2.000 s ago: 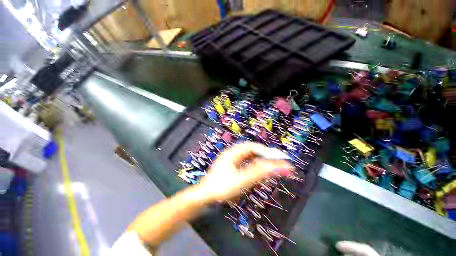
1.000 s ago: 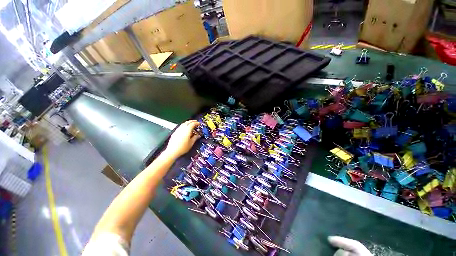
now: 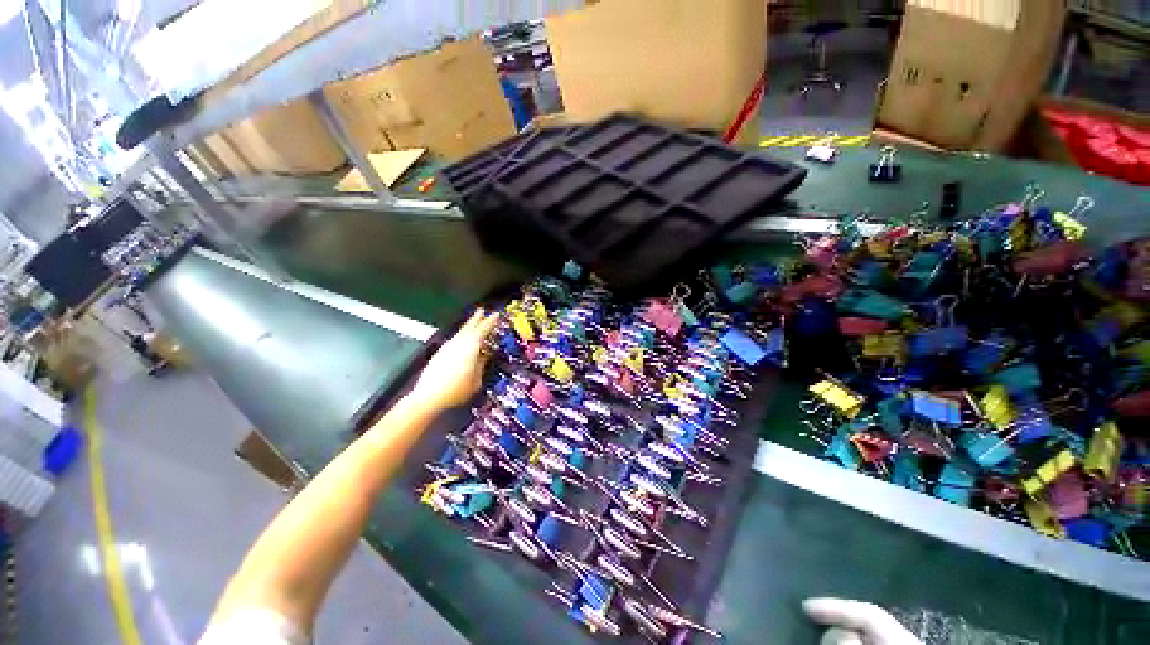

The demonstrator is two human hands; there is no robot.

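A dark tray (image 3: 744, 441) lies on the green bench, packed with rows of clamped units (image 3: 542, 466) in blue, teal, yellow and pink clips, their silver wires sticking up. My bare left hand (image 3: 457, 362) is at the tray's far left corner; its fingertips are beside the clipped units, and whether they hold one is hidden. My right hand (image 3: 860, 620), in a white glove, is cut off by the bottom edge, right of the tray, so its grip does not show.
A loose clip pile (image 3: 971, 365) lies behind the white strip (image 3: 933, 510) at the right. Ribbed empty trays (image 3: 631, 189) are tilted behind the filled tray. A black clip (image 3: 885, 164) stands at the back. Cardboard boxes (image 3: 656, 63) stand beyond the bench.
My left hand has moved from above the middle of the tray to its far left corner. In the last second it has stayed there, while the view shifted slightly.
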